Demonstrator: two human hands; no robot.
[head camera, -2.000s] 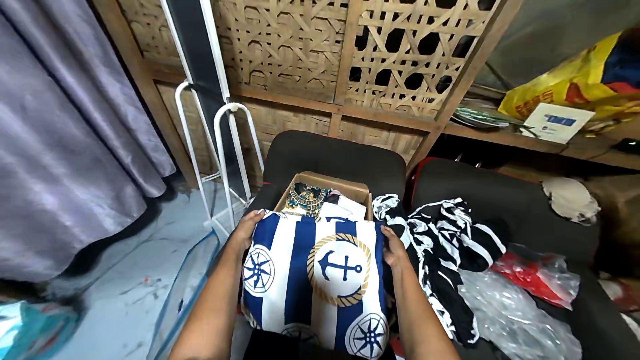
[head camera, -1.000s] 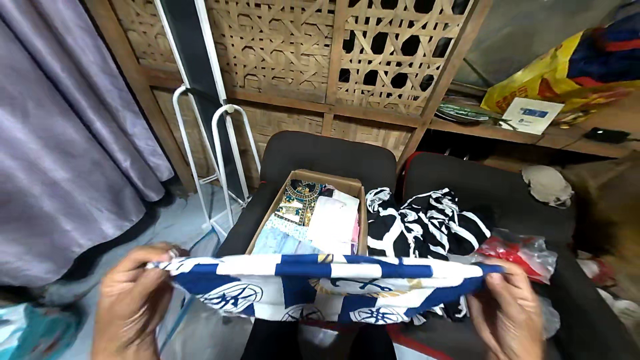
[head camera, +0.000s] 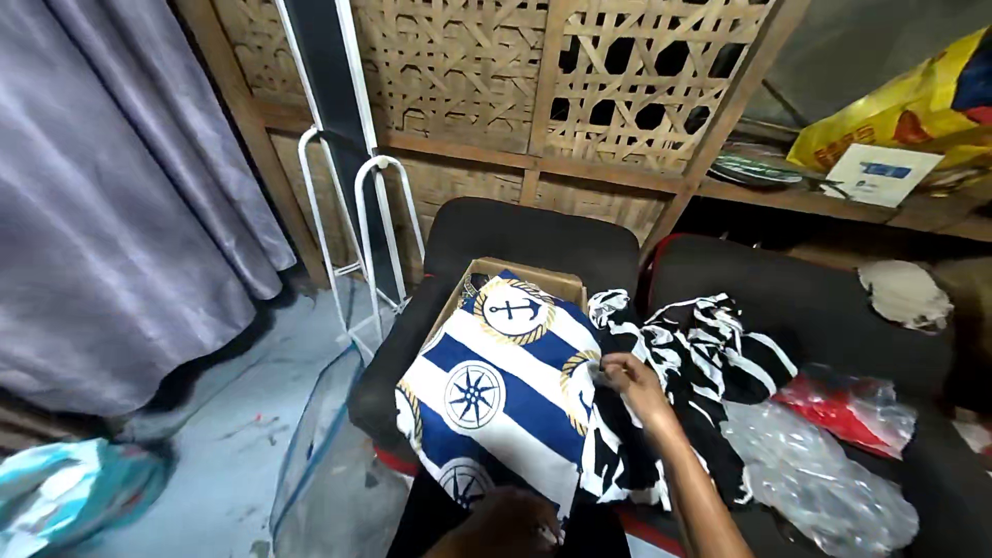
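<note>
A blue-and-white striped cloth (head camera: 508, 418) printed with anchors, ropes and compasses lies spread over my lap and over most of an open cardboard box (head camera: 554, 277) on a dark chair. My right hand (head camera: 632, 380) pinches the cloth's right edge between thumb and fingers. My left hand (head camera: 508, 519), dark and blurred, is at the near edge of the cloth at the bottom; its fingers are not clear. A crumpled black-and-white cloth (head camera: 697, 364) lies right beside the box. The other things inside the box are mostly covered.
Clear plastic packaging (head camera: 821, 473) and a red item in plastic (head camera: 849, 407) lie on the right chair, with a beige cloth item (head camera: 905, 294) behind. A white metal frame (head camera: 372, 232) stands left of the chair (head camera: 535, 229). A blue-edged mesh item (head camera: 314, 457) is on the floor.
The striped cloth, stretched between both hands a second ago, now lies spread across the box and lap. My left hand has come in to the bottom middle, and my right hand has moved inward.
</note>
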